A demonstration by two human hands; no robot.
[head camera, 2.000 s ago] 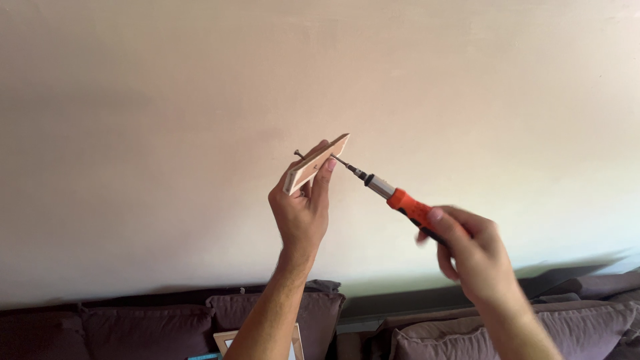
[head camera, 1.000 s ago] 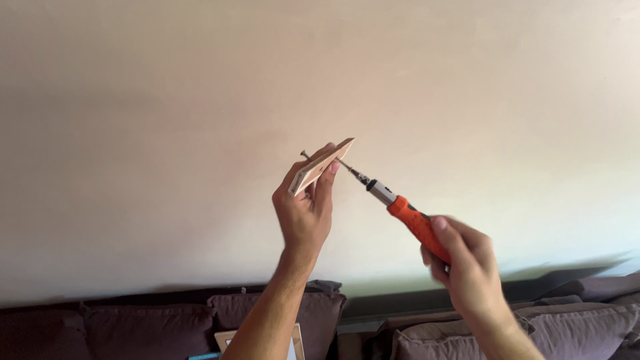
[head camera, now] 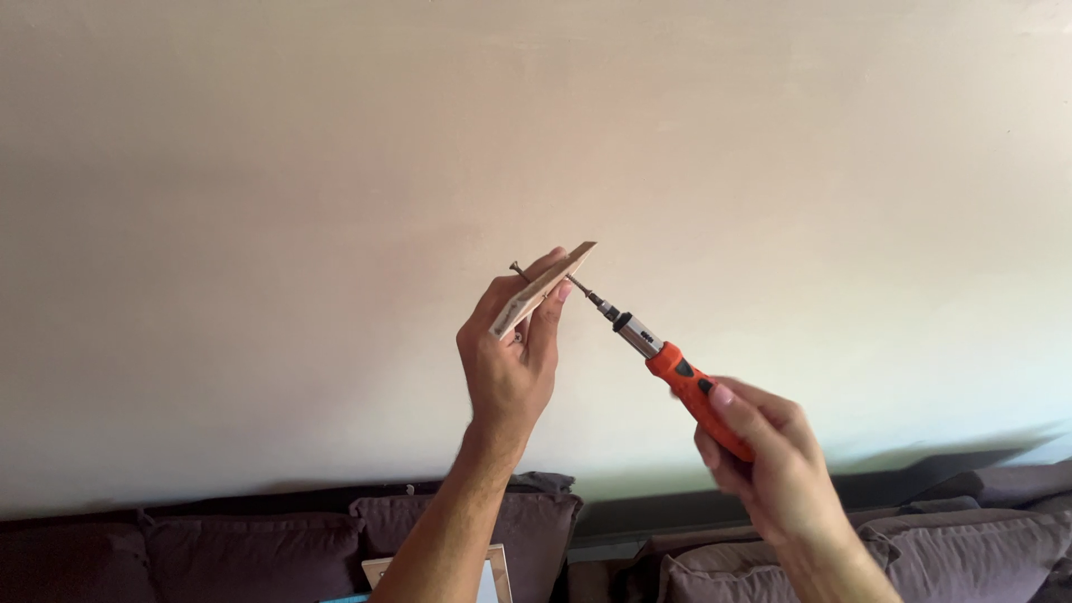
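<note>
Near the middle of the view my left hand grips a thin, light wooden board, tilted, with the thumb on its near face. One screw sticks out on the board's left side, head outward. Another screw's head shows by my left palm. My right hand is closed around the orange handle of a screwdriver with a metal shaft collar. Its bit meets the head of a screw that stands at the board's right face; how deep the screw sits is hidden.
A plain painted wall fills most of the view. Along the bottom stand sofas with dark cushions at left and more cushions at right. Behind my left forearm a light wooden frame leans near a blue edge.
The board in my left hand has tilted somewhat, now seen more edge-on. The screwdriver remains in my right hand, its tip still at the board.
</note>
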